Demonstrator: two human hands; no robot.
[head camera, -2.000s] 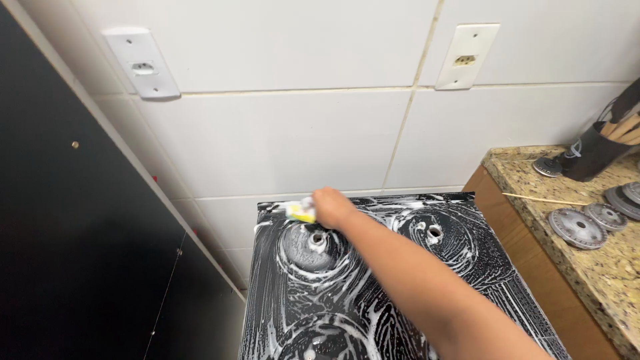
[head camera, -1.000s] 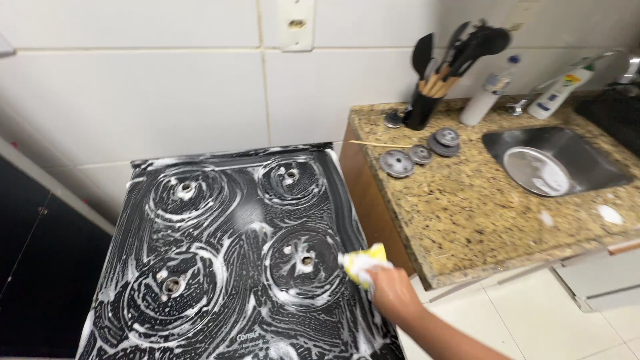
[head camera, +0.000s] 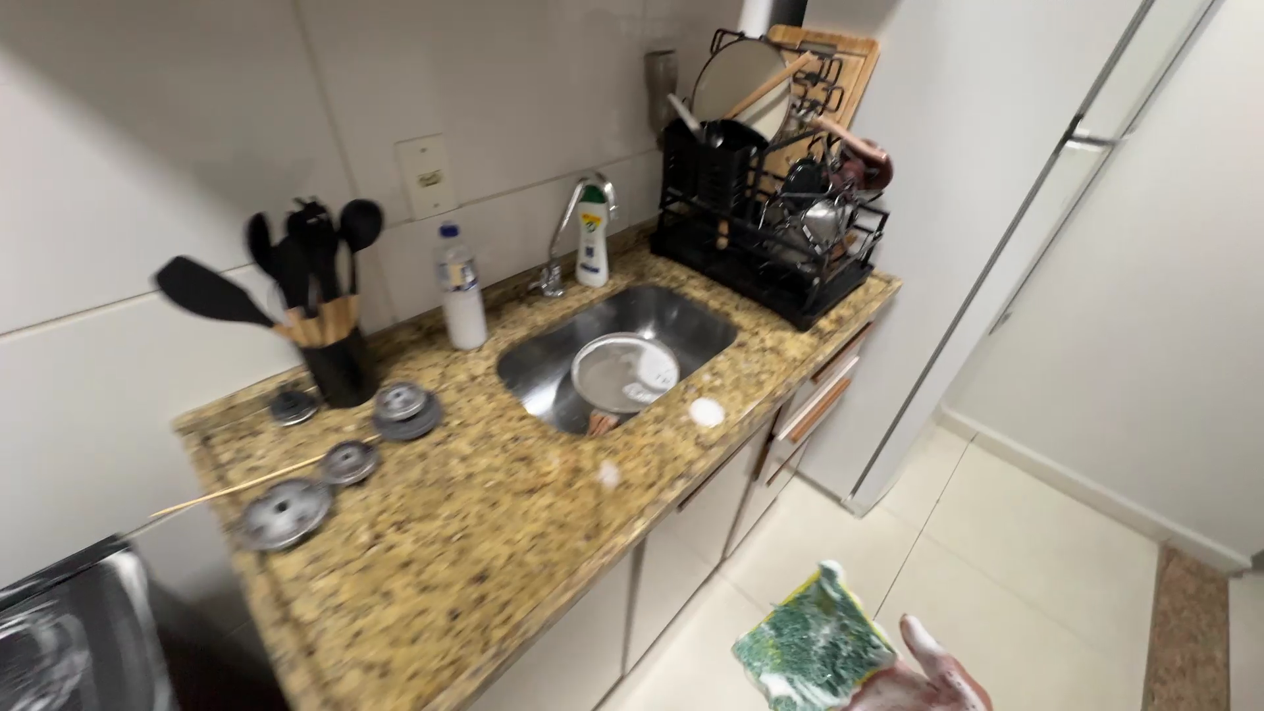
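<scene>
My right hand (head camera: 923, 681), wet with suds, holds a green and yellow scouring sponge (head camera: 818, 642) at the bottom right, its green side up and foam on it. Beneath them lies the tiled floor. My left hand does not appear. A corner of the foam-smeared black cooktop (head camera: 74, 632) shows at the lower left. On the granite counter (head camera: 474, 583) lie gas burner parts (head camera: 286, 513) beside a thin wooden stick (head camera: 237, 486). A round, foamy lid or dish (head camera: 625, 372) sits in the steel sink (head camera: 706, 326).
Along the wall stand a black holder with utensils (head camera: 338, 370), a plastic bottle of white liquid (head camera: 461, 296), a faucet (head camera: 553, 276) and a cleaner bottle (head camera: 592, 242). A loaded black dish rack (head camera: 750, 281) is at the counter's far end, beside a refrigerator (head camera: 948, 227). Foam spots dot the counter.
The view has swung right to the counter and sink. My right hand, earlier on the cooktop with the sponge, is now off it and over the floor, with the sponge's green side showing.
</scene>
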